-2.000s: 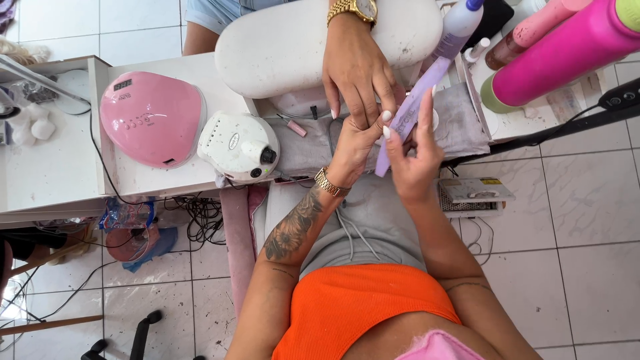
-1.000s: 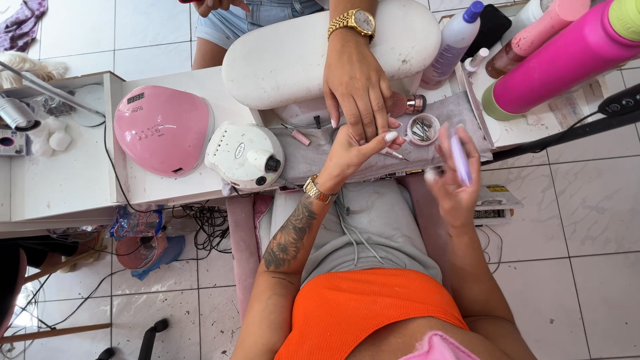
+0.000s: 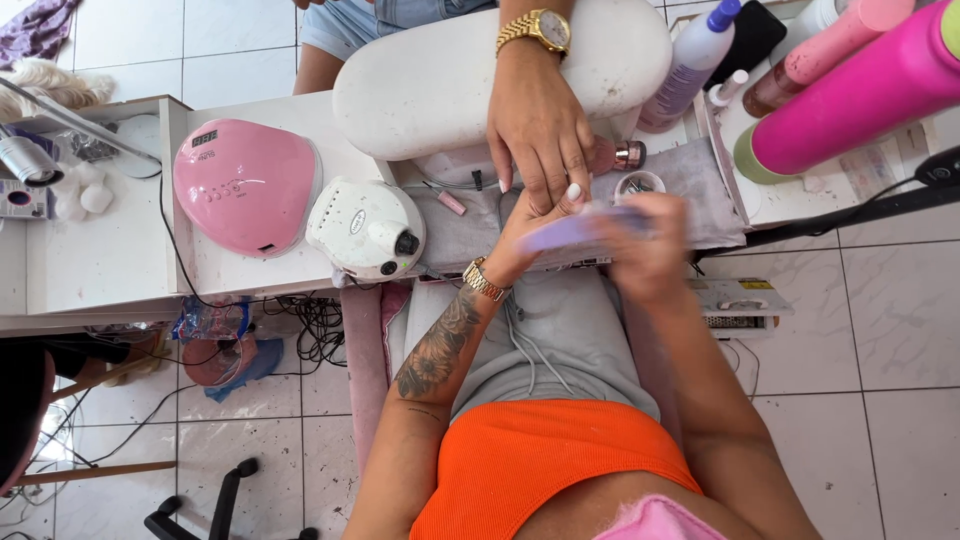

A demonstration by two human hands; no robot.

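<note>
My left hand [image 3: 529, 229] grips the fingers of another person's hand [image 3: 536, 124], which reaches down over a white padded armrest [image 3: 450, 82] and wears a gold watch. In my right hand [image 3: 652, 244] is a purple nail file [image 3: 577, 227], blurred by motion, lying across the front of my left hand and close to the held fingertips. Right behind the file stands a small round dish [image 3: 639, 185] with metal bits in it. Beside the dish lies a pink bottle with a metallic cap [image 3: 628, 155]. The exact contact between file and nail is hidden.
A pink nail lamp [image 3: 244, 187] and a white nail drill unit [image 3: 364, 229] stand left on the table. A small pink tube [image 3: 451, 202] lies on the grey towel [image 3: 694, 187]. Right are a white spray bottle [image 3: 686, 67], a phone [image 3: 746, 45] and a large magenta bottle [image 3: 847, 90].
One second ago my right hand held the file off to the right, apart from the other hand; now it is back at the held fingers. My left hand keeps its hold.
</note>
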